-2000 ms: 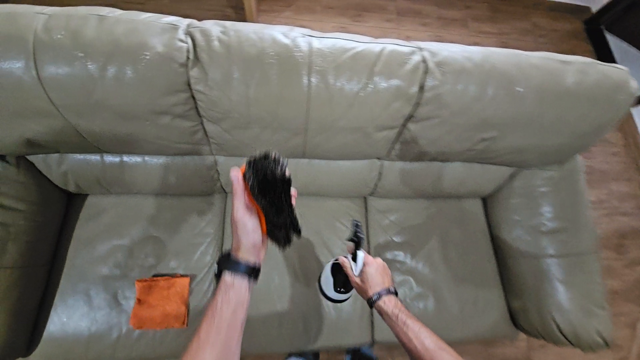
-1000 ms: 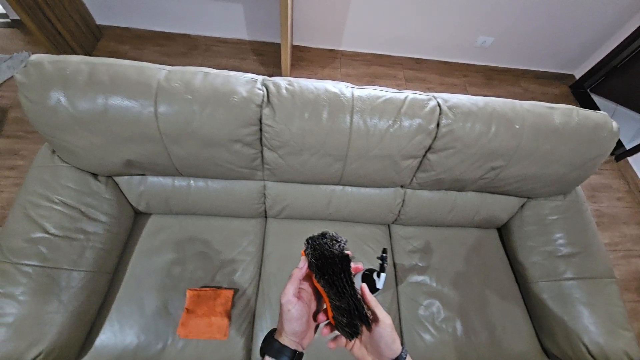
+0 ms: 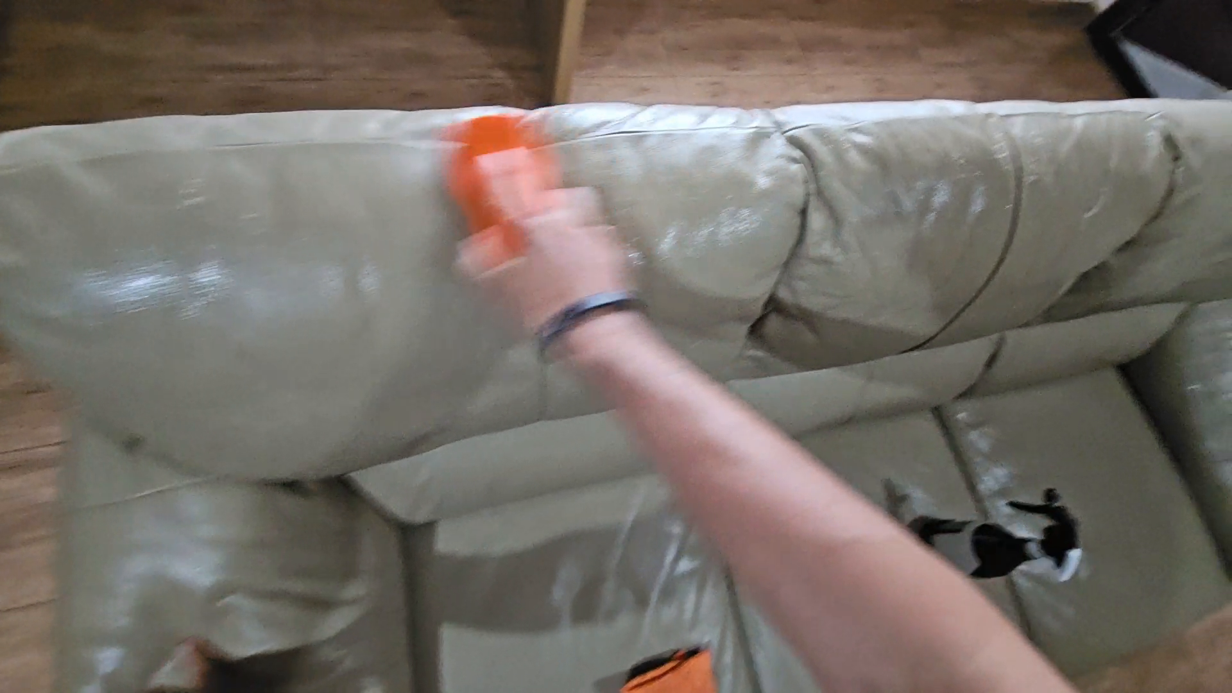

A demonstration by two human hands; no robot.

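My right hand (image 3: 553, 250), with a thin dark band at the wrist, grips an orange-backed brush (image 3: 496, 178). The brush is blurred and lies over the upper part of the sofa backrest (image 3: 318, 289); its bristles are hidden beneath it. At the bottom left edge is a small blurred shape, partly dark and partly reddish, that may be my left hand, though I cannot tell. A black and white spray bottle (image 3: 1006, 549) rests on the seat to the right. An orange cloth (image 3: 679, 674) shows in part at the bottom edge.
The greenish-grey leather sofa spans the view, with an armrest (image 3: 231, 587) at the lower left and seat cushions (image 3: 539, 577) below the backrest. Behind it lie a wooden floor (image 3: 289, 58) and an upright wooden post (image 3: 568, 48). A dark-framed object (image 3: 1169, 43) stands at the far right.
Both hands were on the brush above the seat a second ago; now my right hand alone visibly holds it at the backrest, bristles turned away. The view has shifted left and closer.
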